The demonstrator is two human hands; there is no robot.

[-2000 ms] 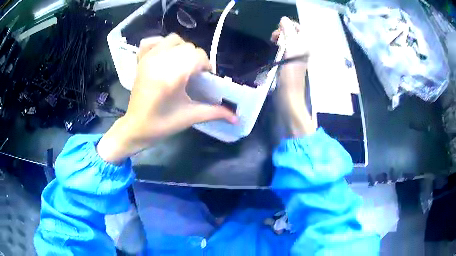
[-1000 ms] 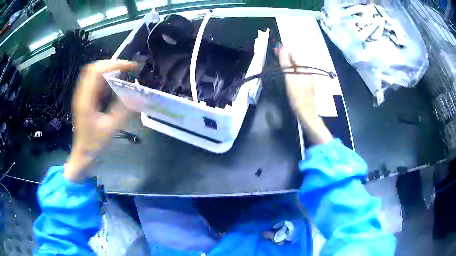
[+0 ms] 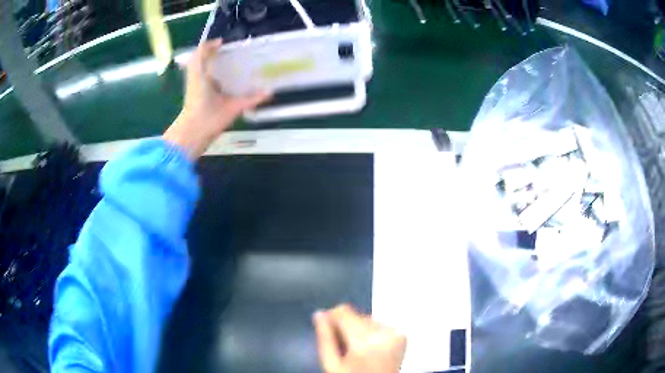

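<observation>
The white plastic housing point(image 3: 292, 69) is over the green conveyor belt at the top, past the bench's pale edge. Its top opening shows dark parts and a white flat cable point(image 3: 300, 13); its upper part is cut off by the frame. My left hand point(image 3: 211, 102) grips its left end, thumb on the front face. My right hand point(image 3: 359, 341) is low in the middle over the dark mat point(image 3: 292, 197), fingers curled and blurred; whether it holds anything cannot be told. The white backing sheet point(image 3: 419, 240) lies right of it, with a black pad point(image 3: 457, 347) at its near end.
A clear plastic bag of small white and dark pieces point(image 3: 561, 211) lies at the right. Black cables point(image 3: 44, 218) are piled at the left. A yellow strip point(image 3: 156, 33) hangs at upper left. The green conveyor belt point(image 3: 423, 80) runs across behind the bench's pale edge point(image 3: 306, 140).
The housing has moved from the mat up and away onto or over the belt, with my left hand now gripping it. My right hand has moved back toward me. The view has shifted forward.
</observation>
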